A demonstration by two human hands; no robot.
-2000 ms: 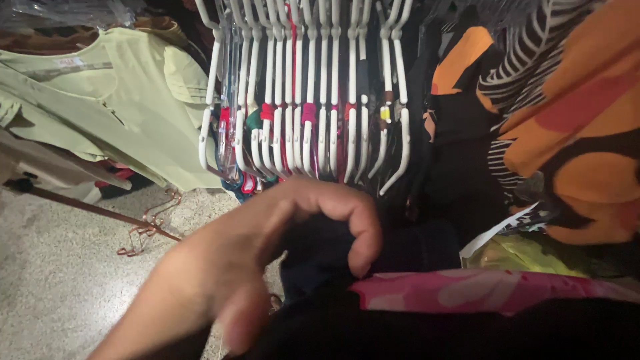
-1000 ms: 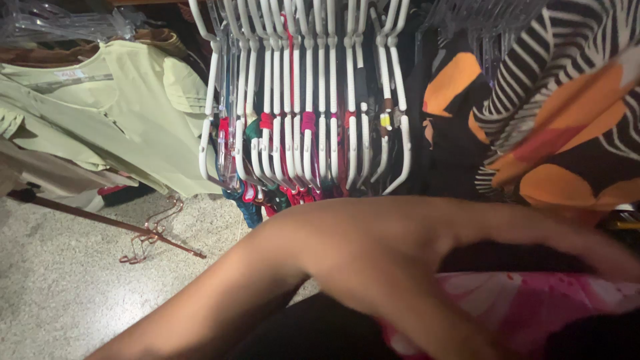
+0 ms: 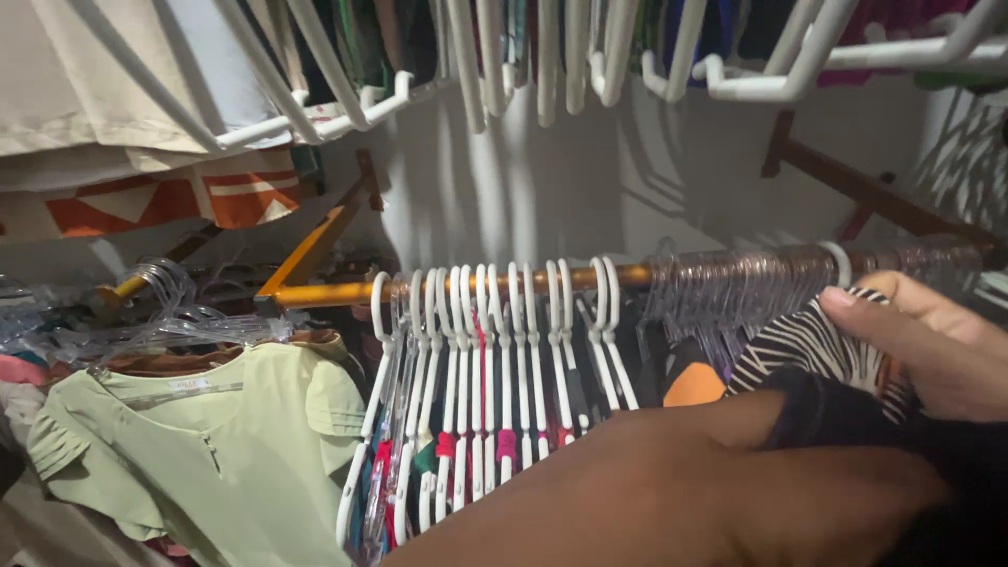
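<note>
At the right edge, my right hand (image 3: 921, 339) grips the shoulder of a black-and-cream striped garment (image 3: 803, 339), thumb in front, just below a white hanger hook (image 3: 836, 264) on the rod. My left hand (image 3: 748, 472), blurred, reaches in from the bottom, with dark fabric (image 3: 827, 409) between its thumb and fingers; its fingertips are hard to make out. Left of it, a row of white hangers (image 3: 488, 354) hangs from the wooden rod (image 3: 315, 295), some with red or magenta fabric on them. Clear plastic hangers (image 3: 709, 283) crowd the rod beside my right hand.
A pale green blouse (image 3: 244, 441) hangs at the left. Overhead, more white hangers (image 3: 551, 63) carry clothes, including a cream garment with an orange-patterned band (image 3: 252, 189). Wooden brackets (image 3: 319, 244) stick out from the wall (image 3: 512, 181). Orange fabric (image 3: 693, 383) shows beside the striped garment.
The view has tilted up to the rod and upper hangers. My right hand now shows on the striped garment. My left arm, first over the dark and pink fabric, has reached to the right.
</note>
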